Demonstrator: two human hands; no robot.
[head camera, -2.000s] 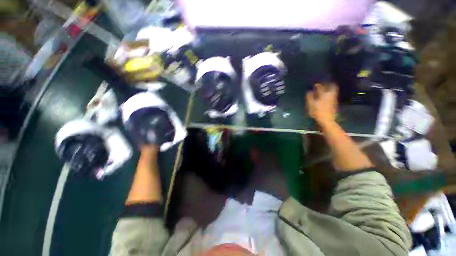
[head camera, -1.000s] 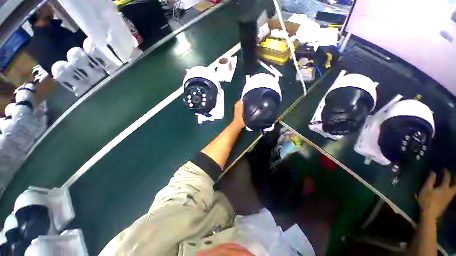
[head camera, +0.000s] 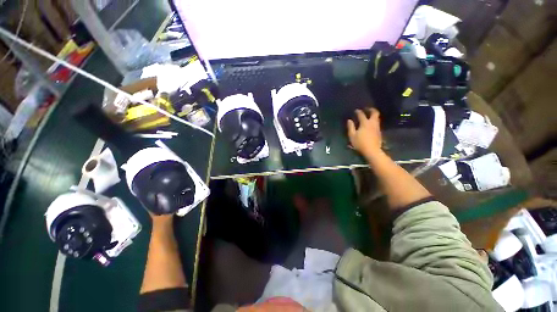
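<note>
My left hand (head camera: 162, 220) is at the lower side of a white dome camera with a black ball (head camera: 162, 183) on the left bench. Its fingers are hidden by the camera. A second dome camera (head camera: 79, 228) sits left of it, lens lights facing up. Two more stand in front of the monitor: one (head camera: 241, 128) with its ball turned down, one (head camera: 298, 119) showing its ring of lights. My right hand (head camera: 366, 133) rests palm down on the dark bench, fingers bent and apart. Whether something dark lies under it cannot be made out.
A bright monitor (head camera: 293, 27) and black keyboard (head camera: 250, 72) are at the back. A black device (head camera: 394, 79) stands right of them. A parts box (head camera: 116, 100) and a white roll (head camera: 99, 170) are on the left. A white strip (head camera: 438, 131) hangs over the right edge. More cameras lie lower right.
The view has swung back right from the left bench, bringing the whole monitor and right forearm into sight. My left hand stays at the same camera.
</note>
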